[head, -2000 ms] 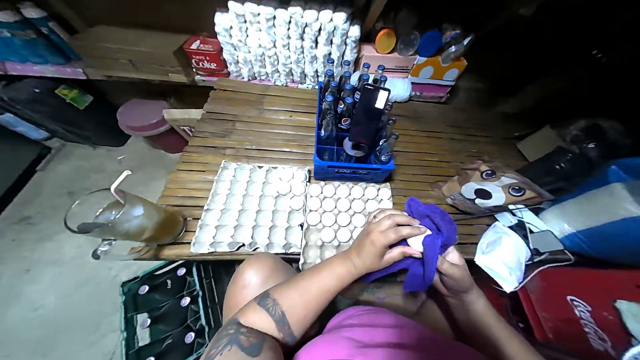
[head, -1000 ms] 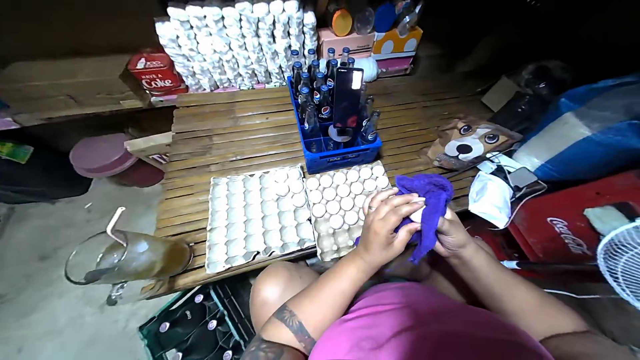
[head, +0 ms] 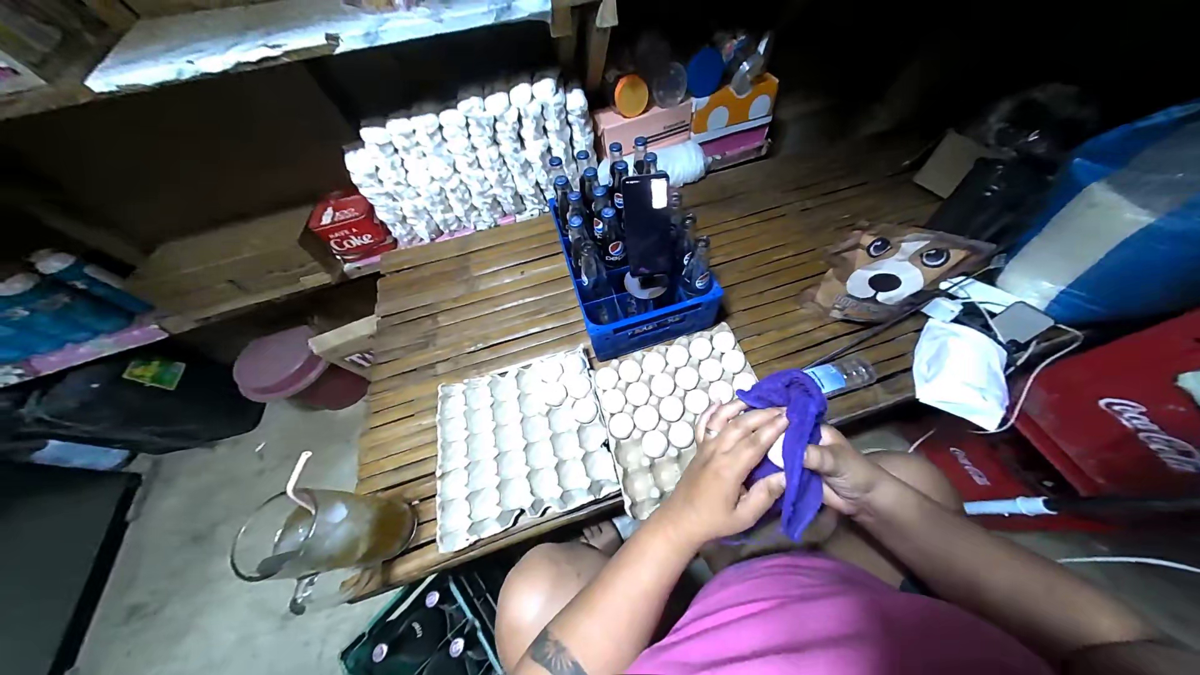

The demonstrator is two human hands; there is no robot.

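Note:
A white egg (head: 776, 452) shows between my hands, partly wrapped in a purple cloth (head: 800, 469). My left hand (head: 736, 459) presses on the egg and the cloth from the left, fingers bent over them. From the right, my right hand (head: 839, 469) grips the cloth around the egg. Beside my left hand lies an egg tray (head: 642, 483) with many white eggs in its back rows and bare cups near the front edge. Left of it, a second pulp egg tray (head: 520, 450) holds several eggs at its back right corner; most of its cups are bare.
A blue crate (head: 656, 328) of glass bottles stands behind the trays, a phone (head: 647, 225) upright against it. A glass pitcher (head: 352, 530) of brown liquid stands at the table's left corner. A plastic bottle (head: 844, 375), a dog-face bag (head: 886, 277) and cables lie to the right.
My hands stay together on the purple cloth, which has shifted and folded differently around the egg. The view has moved, showing more of the shelf at upper left.

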